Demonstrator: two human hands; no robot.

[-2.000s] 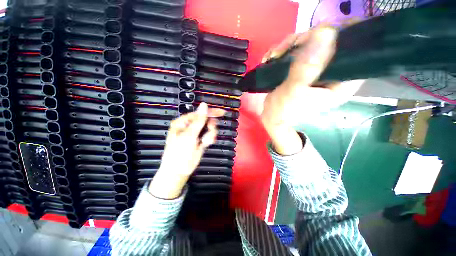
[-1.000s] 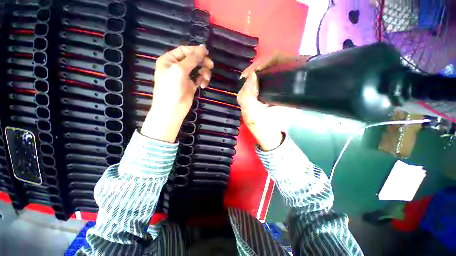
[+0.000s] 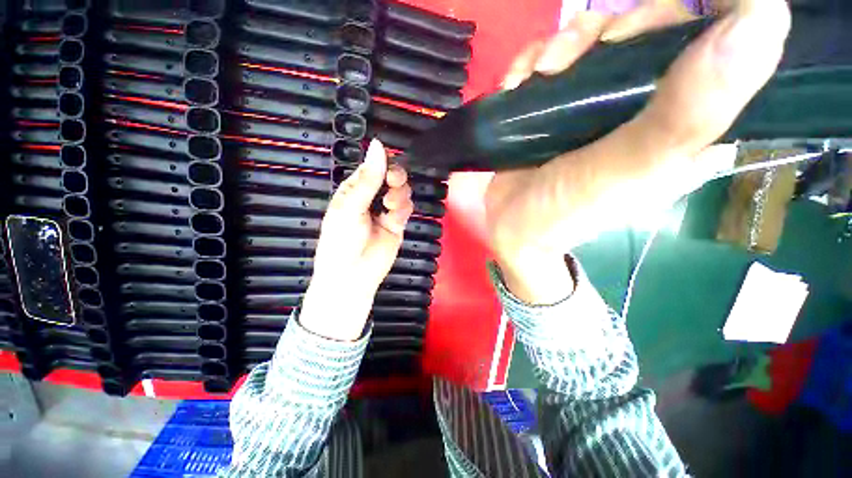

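Note:
Slim black plastic housings [image 3: 280, 238] lie in long packed rows, their oval ends lined up like chain links. My right hand [image 3: 645, 159] is wrapped around the thick dark electric screwdriver [image 3: 560, 107], whose narrow nose points left over the rightmost row. My left hand [image 3: 364, 219] is over the same row, just left of the nose, with thumb and fingertips bent together. Whether a screw is between the fingertips is too small to tell. The bit tip cannot be made out against the black housings.
A black rounded tray [image 3: 41, 271] with glittering specks lies on the housings at left. The red cover [image 3: 467, 327] borders a green surface [image 3: 598, 280] with white paper [image 3: 766, 303], cardboard [image 3: 759, 201] and a white cable. Blue crates [image 3: 187, 439] show below.
Since one second ago, the screwdriver nose has moved left over the housings and its body is tilted upward to the right. My left hand has moved down and slightly right beside the nose.

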